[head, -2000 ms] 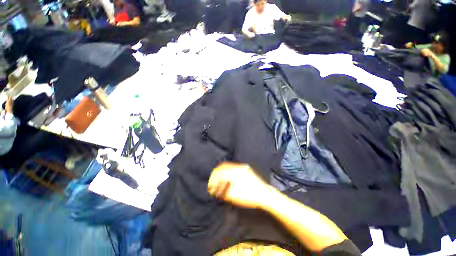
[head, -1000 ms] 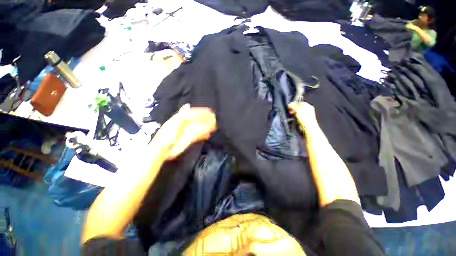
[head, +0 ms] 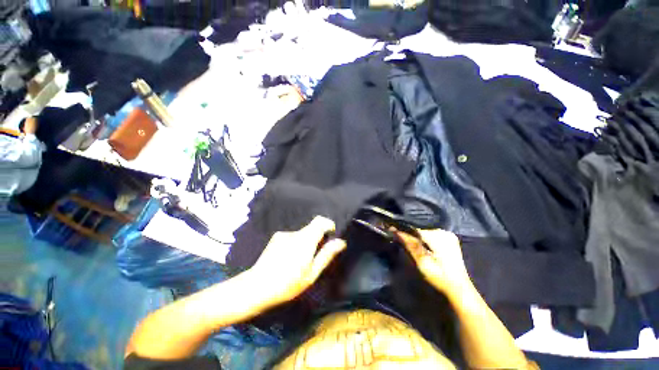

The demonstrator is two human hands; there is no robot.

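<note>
A dark jacket (head: pixel 325 144) lies open on the white-covered table, its shiny blue lining (head: pixel 426 137) showing. A dark garment (head: pixel 365 271) is held up close to my front; its shape is blurred. My left hand (head: pixel 302 254) grips its left edge between thumb and fingers. My right hand (head: pixel 436 259) holds a thin hanger (head: pixel 386 217) with shiny edges at the garment's upper part. The hanger is partly hidden by cloth and fingers, and how far it sits inside the garment cannot be told.
Grey garments (head: pixel 627 217) lie at the right. On the left of the table (head: pixel 217 94) are a brown pouch (head: pixel 132 134), a green-topped dark item (head: pixel 220 162) and a black corded device (head: pixel 181 209). A blue plastic bag (head: pixel 144 256) hangs below. A person's sleeve (head: pixel 18 162) shows far left.
The hanger that lay on the lining was taken by my right hand and is now at the garment before me. My left hand came in and has moved down with the cloth.
</note>
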